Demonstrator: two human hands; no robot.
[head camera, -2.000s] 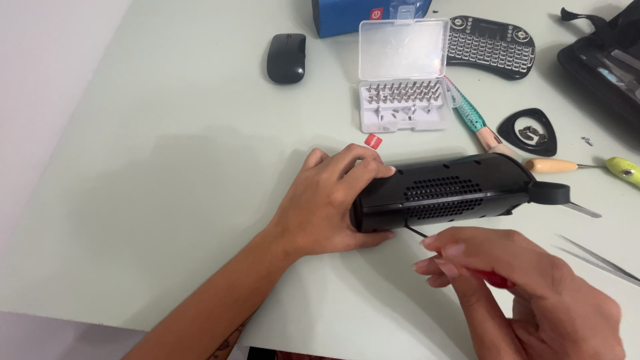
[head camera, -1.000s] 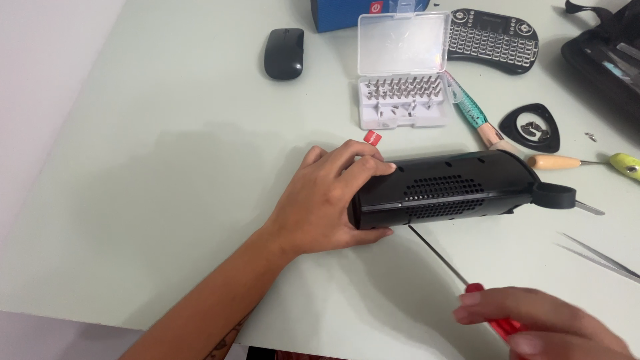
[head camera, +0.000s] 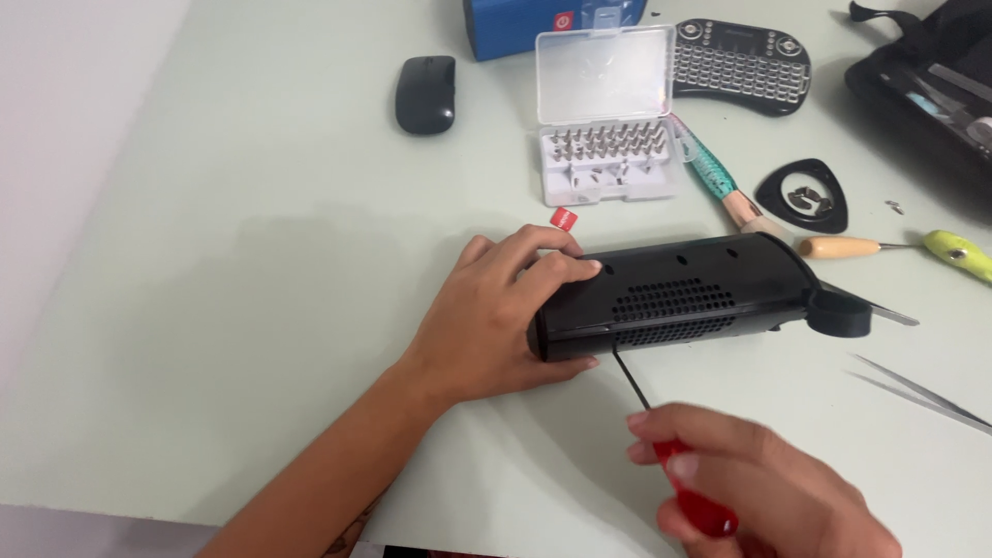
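Note:
A black cylindrical plastic housing with a perforated grille (head camera: 670, 298) lies on its side on the pale table. Its left end is gripped by my left hand (head camera: 496, 318), fingers over the top and thumb along the lower edge. My right hand (head camera: 759, 480) holds a screwdriver with a red handle (head camera: 694, 492). The dark shaft runs up to the lower side of the housing, near the grille; its tip is hidden there. A black strap loop (head camera: 839, 312) sticks out from the housing's right end.
Behind the housing are an open clear bit case (head camera: 608, 163), a red tag (head camera: 564, 219), a mouse (head camera: 425, 94), a blue box (head camera: 519, 27) and a mini keyboard (head camera: 740, 66). Rightward lie a wooden-handled awl (head camera: 841, 247), tweezers (head camera: 926, 395), a black ring-shaped part (head camera: 806, 196) and a black bag (head camera: 930, 101).
My right hand moved back along the screwdriver, showing more shaft and handle, then closed around the handle nearer the housing again. My left hand still holds the housing's left end.

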